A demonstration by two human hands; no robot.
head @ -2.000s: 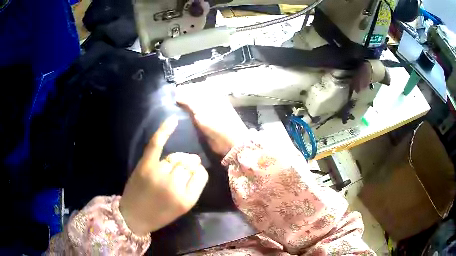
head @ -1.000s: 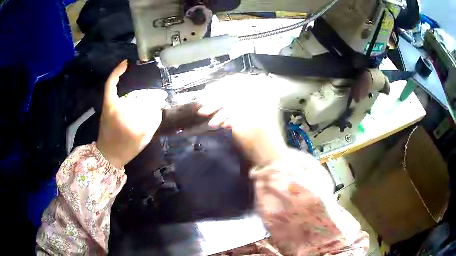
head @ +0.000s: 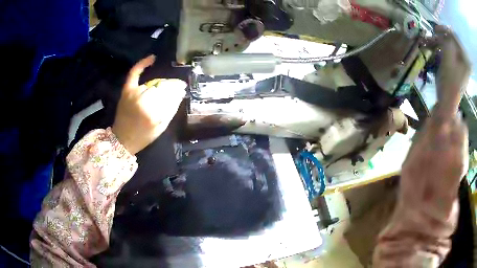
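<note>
A limp black fabric panel [head: 225, 183] with small dark fittings lies in front of the sewing machine's pale cylinder arm [head: 261, 116]. Its upper edge is at the needle area [head: 192, 94]. My left hand [head: 149, 112] rests on the fabric just left of the needle, thumb raised; whether its fingers pinch the edge is unclear in the glare. My right hand [head: 452, 70] is up at the far right end of the machine head [head: 206, 31], blurred; its fingers are at the handwheel area. Black webbing [head: 327, 97] runs along the arm to a shiny metal guide [head: 280, 85].
A lamp tube [head: 238, 64] on a ribbed hose crosses before the head. Blue coiled cord [head: 312, 175] hangs right of the work. Blue sheeting [head: 44, 26] is at left, more black fabric [head: 133, 21] beyond. A brown cardboard box [head: 366, 212] is at lower right.
My right hand has left the fabric by the needle and moved up and right to the end of the machine head. My left hand stays by the needle. The view has shifted.
</note>
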